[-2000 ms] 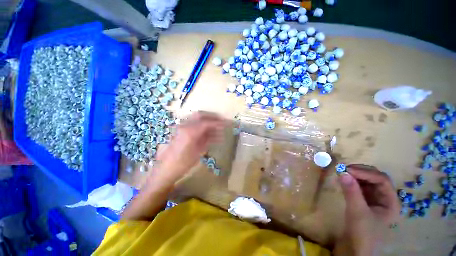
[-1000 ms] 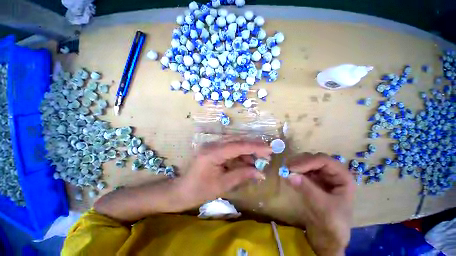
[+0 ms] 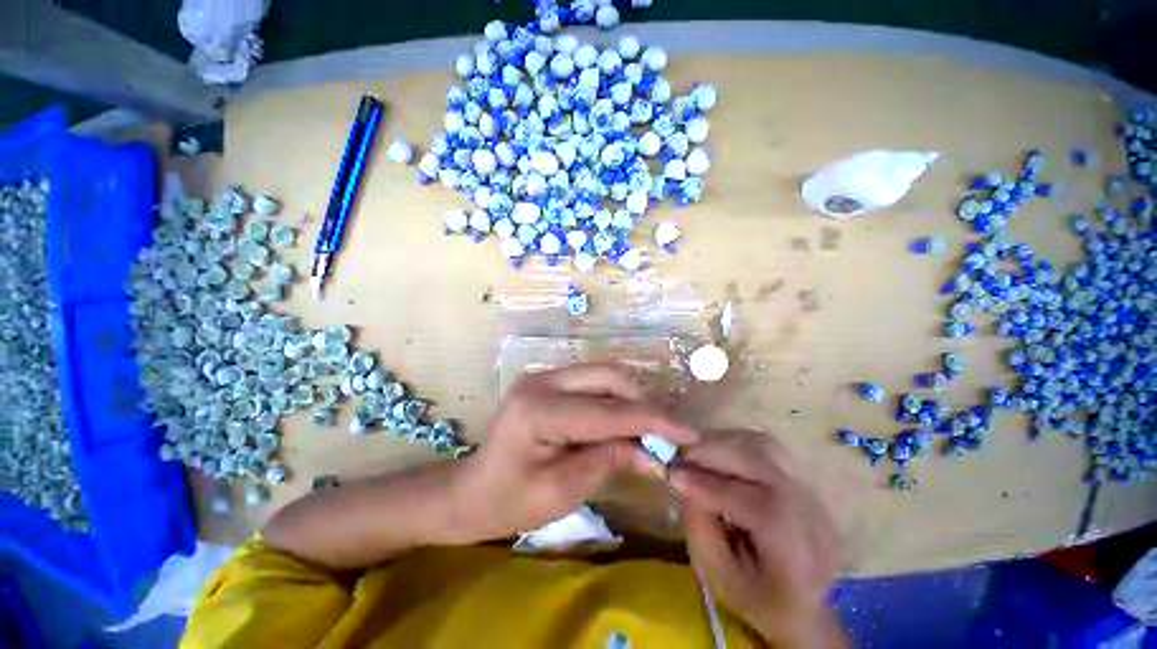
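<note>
My left hand (image 3: 546, 444) holds a small pale cap (image 3: 659, 446) at its fingertips, in front of my body. My right hand (image 3: 749, 514) touches it from the right; its fingertips are closed at the cap's lower right side. The blue-and-white base between the fingers is mostly hidden. A white disc (image 3: 708, 363) lies just beyond the hands, beside a clear plastic sheet (image 3: 539, 355). One small blue-and-white piece (image 3: 576, 302) lies on the sheet. Loose pale caps (image 3: 222, 342) are heaped at left, blue-and-white bases (image 3: 1078, 330) at right.
Capped pieces (image 3: 571, 140) are heaped at top centre. A blue pen-like tool (image 3: 345, 190) lies left of them. A white teardrop-shaped dish (image 3: 869, 183) is at upper right. A blue tub (image 3: 108, 342) stands far left. A white wad (image 3: 571, 533) lies by my body.
My left hand first reached over the cap heap, then came to the centre with a cap. My right hand moved in from the right with a base. The two hands now meet. The view has shifted.
</note>
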